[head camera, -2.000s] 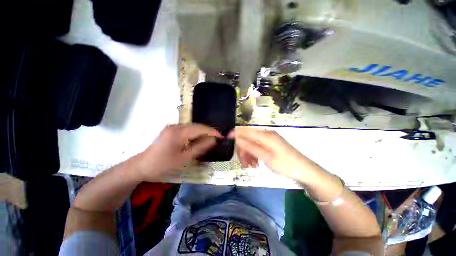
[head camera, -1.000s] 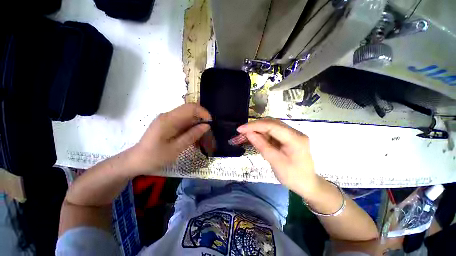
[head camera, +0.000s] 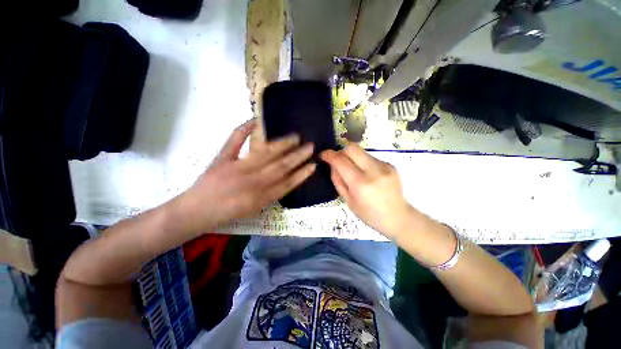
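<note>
A black oblong case panel with rounded corners (head camera: 297, 109) lies in front of the sewing machine's needle area, slightly tilted. My left hand (head camera: 255, 174) lies over its middle and lower left with the fingers spread, pressing on it. My right hand (head camera: 368, 187) pinches the panel's right edge with thumb and forefinger. Whether a thin strip is also between these fingertips cannot be told. The presser foot and needle area (head camera: 353, 65) is just beyond the panel's upper right and does not touch it.
The grey-cream sewing machine head (head camera: 545, 82) fills the upper right. Black mesh (head camera: 476, 125) lies under its arm. Stacked black case parts (head camera: 109, 88) stand at left. Peeling tan tape (head camera: 266, 48) runs beside the machine bed. A clear bottle and plastic bag (head camera: 572, 276) are at lower right.
My left hand has gone from pinching at the panel's left side to lying flat across it. My right fingertips have moved up to the panel's right edge. The panel has tilted slightly.
</note>
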